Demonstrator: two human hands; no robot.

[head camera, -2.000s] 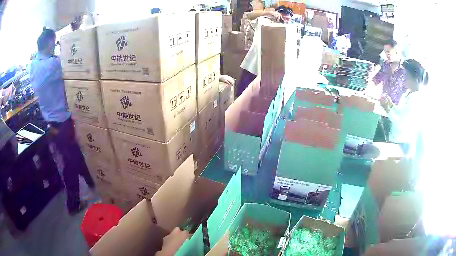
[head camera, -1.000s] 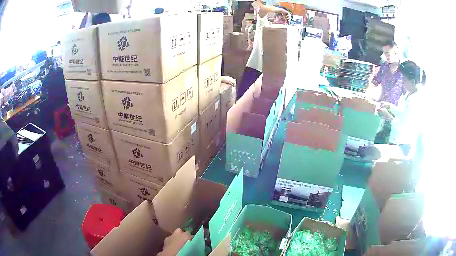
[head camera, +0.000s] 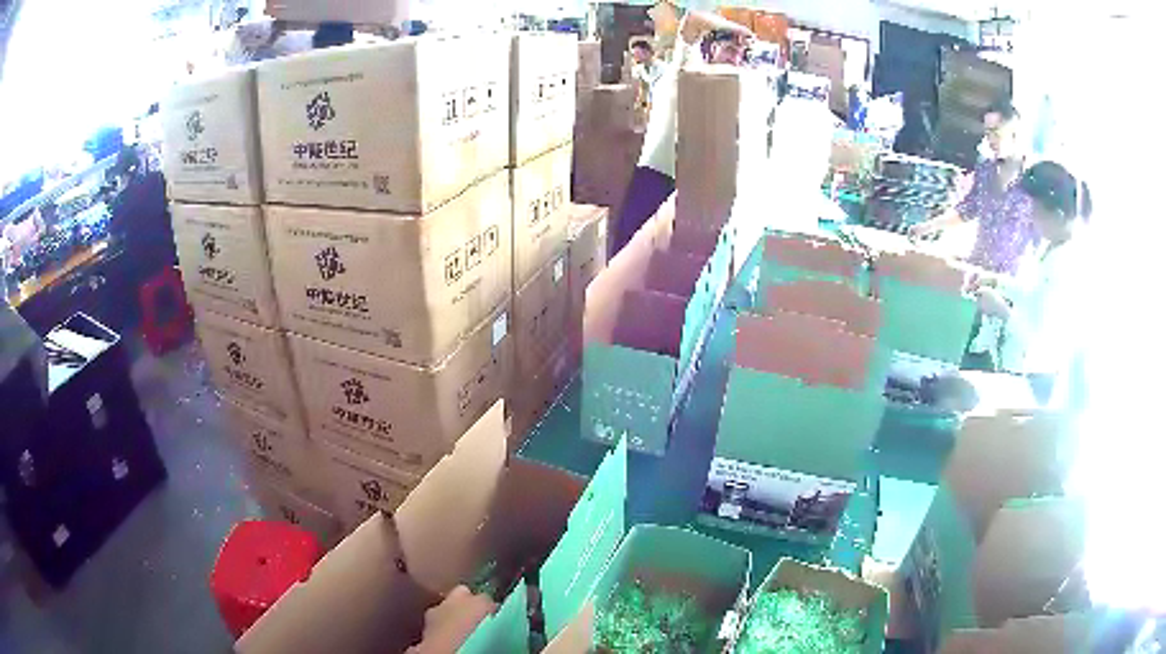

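One hand of mine shows at the bottom edge inside an open retail carton, brown inside with green outer flaps. It looks like my left hand. Its fingers are partly hidden by a green flap, so its grip cannot be told. Small green packets lie in the carton just above it. My right hand is not in view. Two green-sided parts bins stand to the right, the left bin and the right bin, both holding heaped clear bags with green contents.
Shipping cartons are stacked high at left. A red stool and black crates stand on the floor. Open green cartons stand on the green table. People work at the far right; others stand behind the stack.
The person in blue at the left has left the view since two seconds ago. My visible hand stays in the carton and has shifted slightly. A person behind the stack has raised their arms.
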